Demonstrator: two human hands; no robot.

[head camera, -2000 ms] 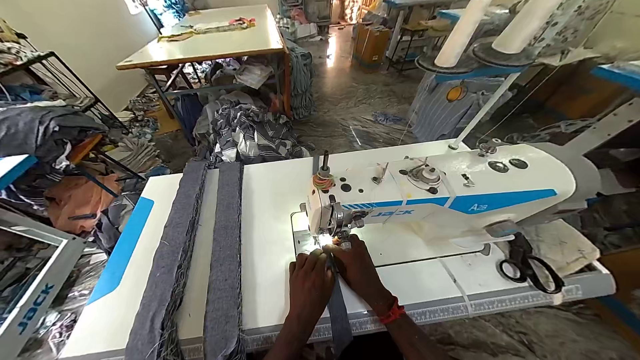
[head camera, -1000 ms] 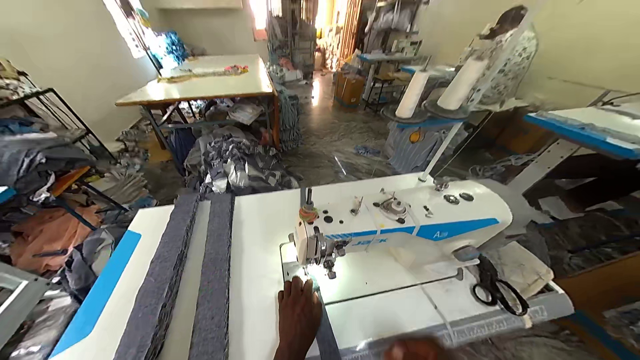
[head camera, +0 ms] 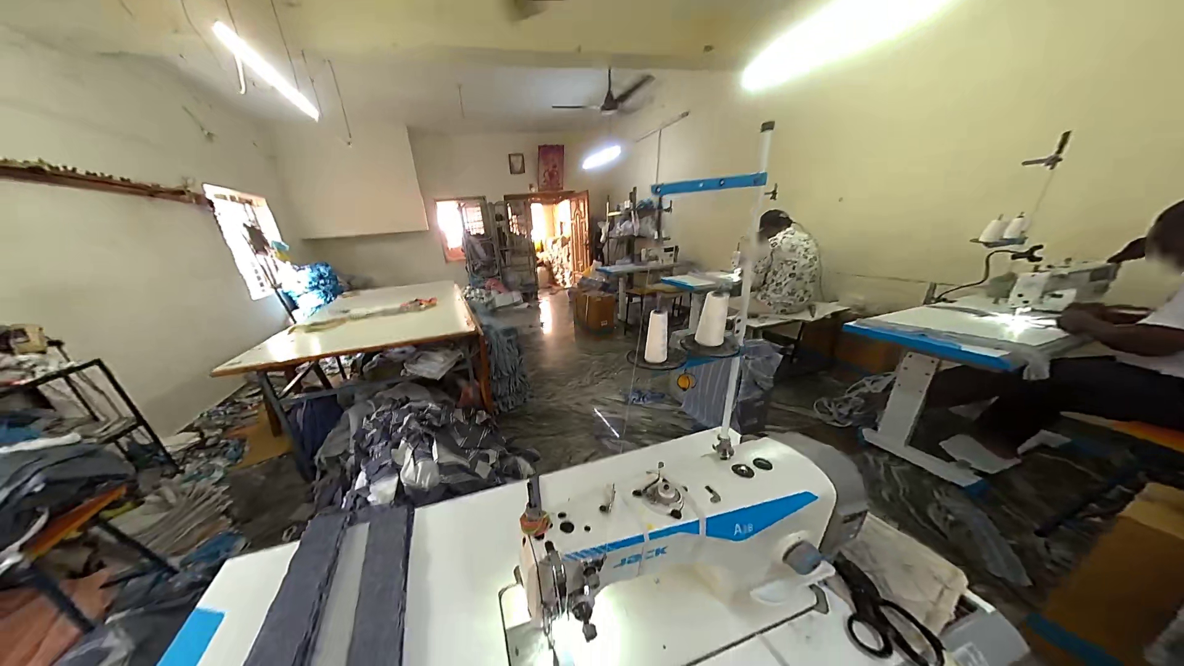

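Observation:
Neither of my hands shows in the head view now. A white and blue Jack sewing machine [head camera: 684, 546] stands on its white table, its lamp glowing by the needle area at the bottom edge. Left of it, two stacks of long dark grey fabric strips, one [head camera: 301, 592] and another [head camera: 381, 592], lie side by side. Black-handled scissors [head camera: 879, 615] rest at the right of the machine head, beside a pale cloth [head camera: 902, 564]. Two white thread cones, one [head camera: 656, 338] and another [head camera: 712, 320], stand on the thread stand behind the machine.
A heap of grey fabric [head camera: 416, 444] lies beyond the table, by a large worktable [head camera: 370, 324]. At right a person [head camera: 1138, 324] sits at another sewing machine [head camera: 1059, 285]; farther back is a person in a patterned shirt [head camera: 784, 268]. A cardboard box [head camera: 594, 310] stands on the floor.
The view has tilted up strongly. Both hands were at the needle area with a grey strip two seconds ago; one second ago one was there and the other low at right. Both are now out of view.

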